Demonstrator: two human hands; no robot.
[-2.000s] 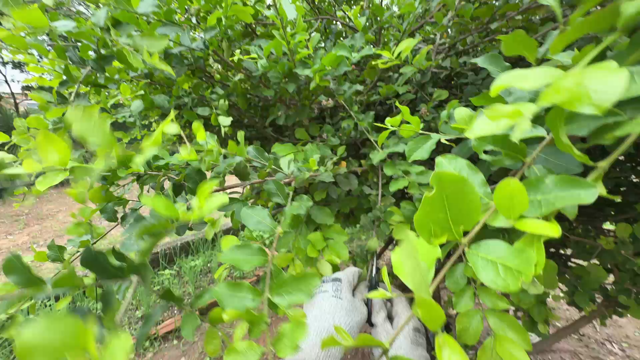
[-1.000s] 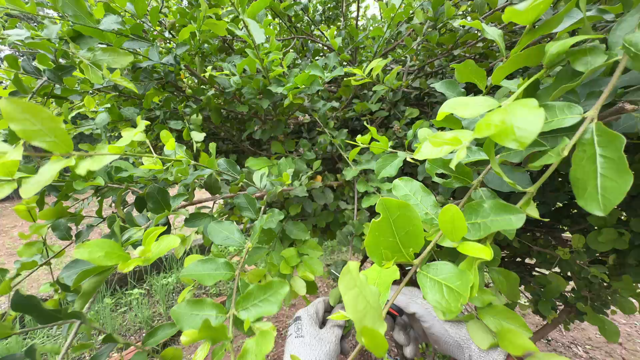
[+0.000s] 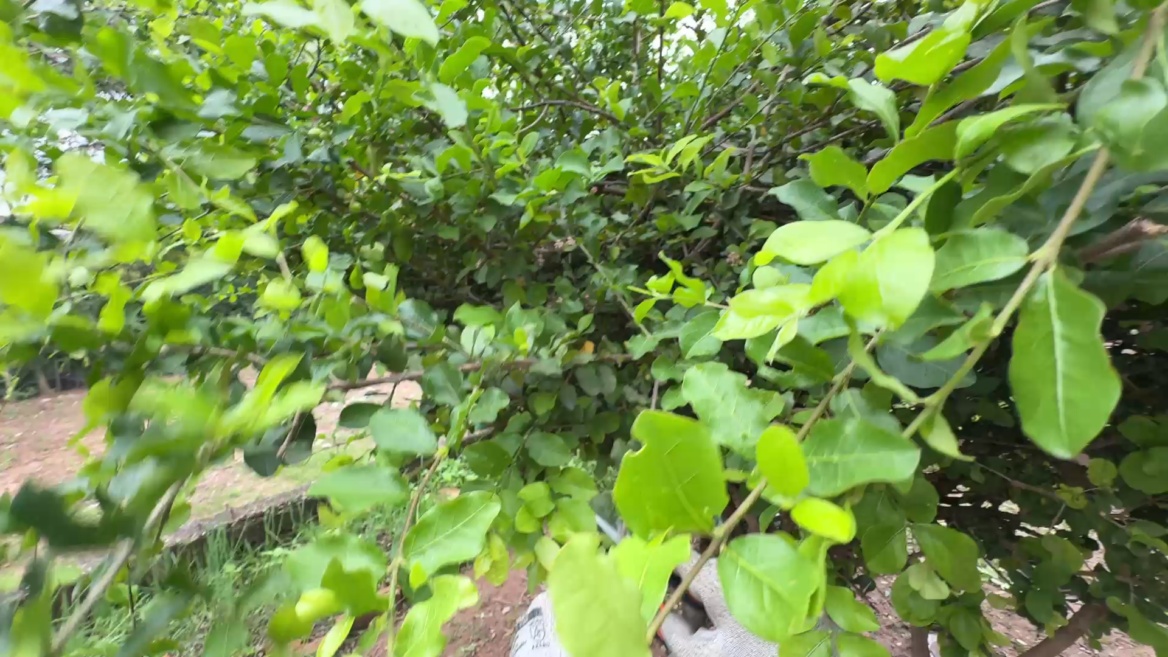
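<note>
Both hands wear pale grey knit work gloves at the bottom edge, largely behind leaves. My left hand shows only its printed back, left of a big light-green leaf; its fingers are hidden. Just right of that leaf, my right hand is curled around a partly seen hand tool with red and dark parts. A narrow grey, metal-looking piece shows above the hands; whether it belongs to the tool cannot be told. A leafy branch crosses in front of my right hand.
Dense shrub foliage fills most of the view. A thicker stem runs down from the upper right, close to the camera. Low at left are a kerb-like edge, grass and bare soil.
Both gloved hands sit lower in the view and show less than a second ago. Leaves at the left have shifted and are blurred.
</note>
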